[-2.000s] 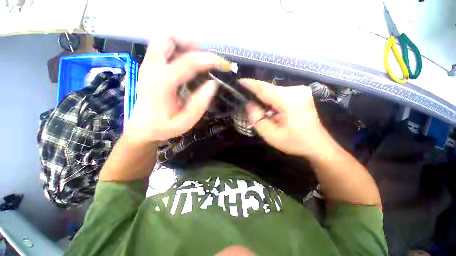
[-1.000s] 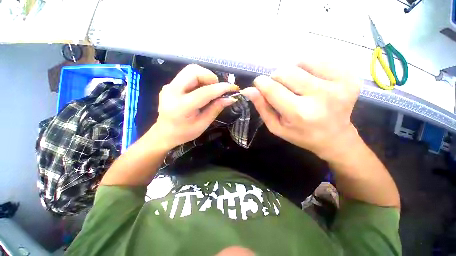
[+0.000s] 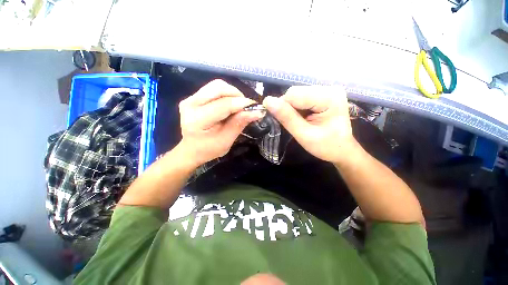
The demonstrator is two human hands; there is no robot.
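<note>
A plaid garment panel (image 3: 270,146) hangs below my fingertips over dark cloth on my lap. My left hand (image 3: 214,119) pinches its upper edge between thumb and forefinger. My right hand (image 3: 314,119) pinches the same edge just beside, with the fingertips of both hands almost touching. The exact seam or thread between the fingertips is too small to make out. Both hands are in front of the table edge, above my lap.
A blue crate (image 3: 149,125) stands at the left with a plaid bundle (image 3: 83,172) hanging over its front. Scissors (image 3: 435,69) with yellow and green handles lie on the white table (image 3: 250,33) at the right. A measuring tape strip (image 3: 390,96) runs along the table edge.
My right hand was blurred up and to the right over the table edge; it is now lower and nearer my left hand. A dark tool-like shape between the hands two seconds ago no longer shows.
</note>
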